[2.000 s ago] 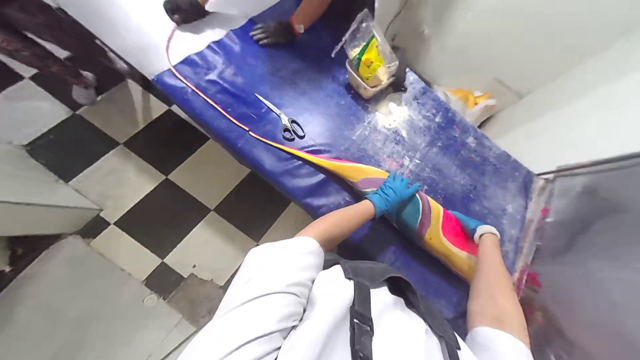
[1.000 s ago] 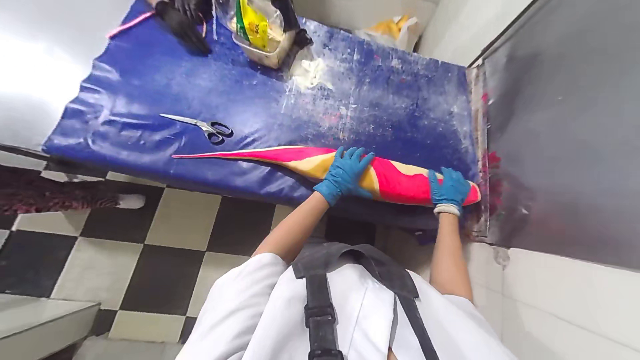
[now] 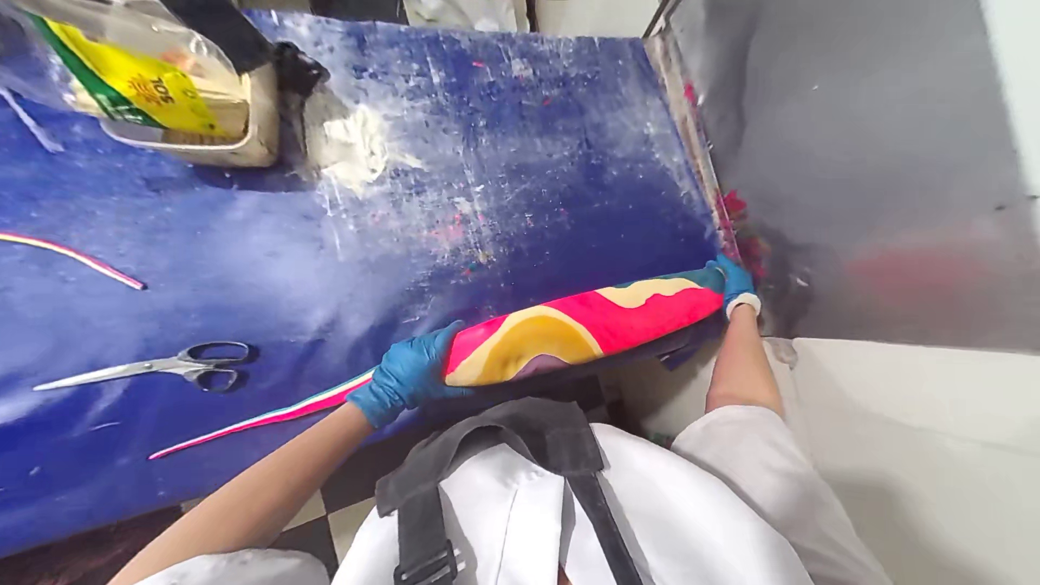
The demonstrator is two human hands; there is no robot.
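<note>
A thick roll of striped, candy-like material point(image 3: 642, 313) in pink, cream, yellow and teal lies along the near edge of the blue-covered table. My left hand point(image 3: 410, 374), in a blue glove, is wrapped over the roll where it narrows into a thin strand. My right hand point(image 3: 735, 284), gloved in blue too, holds the thick right end; its fingertips are partly hidden. Scissors with dark handles point(image 3: 183, 366) lie left of my left hand, their blades pointing left. Farther back rests a separate thin pink and cream strand point(image 3: 81, 256).
A plastic tub point(image 3: 260, 122) holding a yellow and green packet stands at the back left, beside a dark-gloved hand of another person point(image 3: 299, 69). White powder point(image 3: 357, 146) lies on the blue cover point(image 3: 528, 195). A grey metal panel point(image 3: 861, 162) borders the table's right side.
The thin strand that ran on from the roll two seconds ago now lies apart from it. The roll has turned about its length, showing other colours. The view has swung right and come closer.
</note>
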